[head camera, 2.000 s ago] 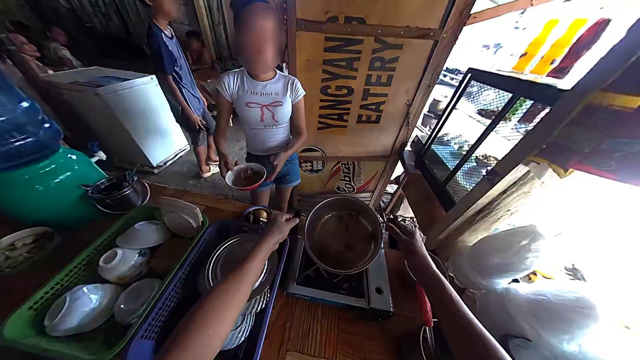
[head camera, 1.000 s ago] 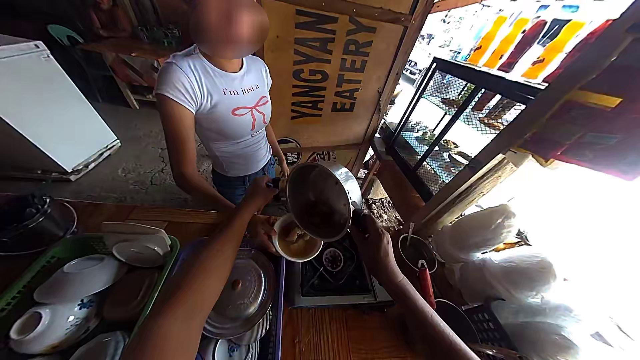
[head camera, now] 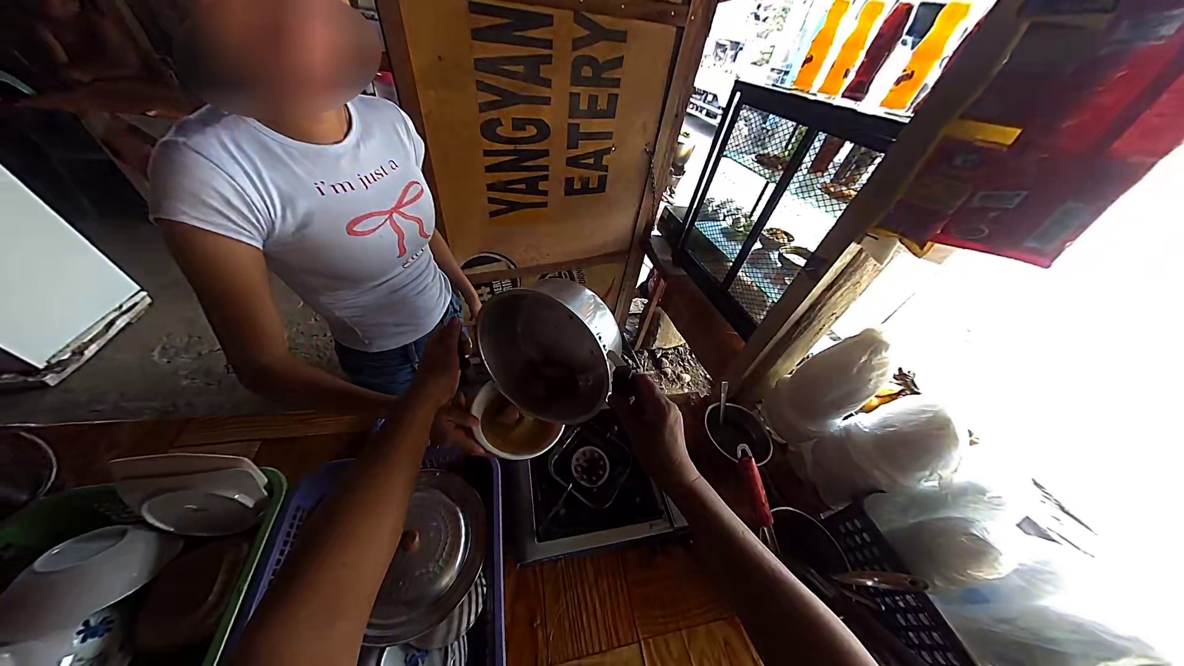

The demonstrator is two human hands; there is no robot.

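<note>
Both my hands grip the side handles of a metal cooking pot, which is tilted with its mouth toward me. My left hand is on the handle at its left, and my right hand is on the black handle at its right. Under the pot's lower rim is a white bowl with brownish liquid in it. A person across the counter holds that bowl by its left side. Below the pot stands a portable gas stove, its burner uncovered.
A purple basket holds plates and a round metal lid. Left of it, a green basket holds bowls. To the right are a small pot, a red-handled utensil, a black basket and filled plastic bags.
The pot, level over the stove two seconds ago, has been lifted and tilted by my hands. The person has come closer, and their bowl has moved under the pot's rim.
</note>
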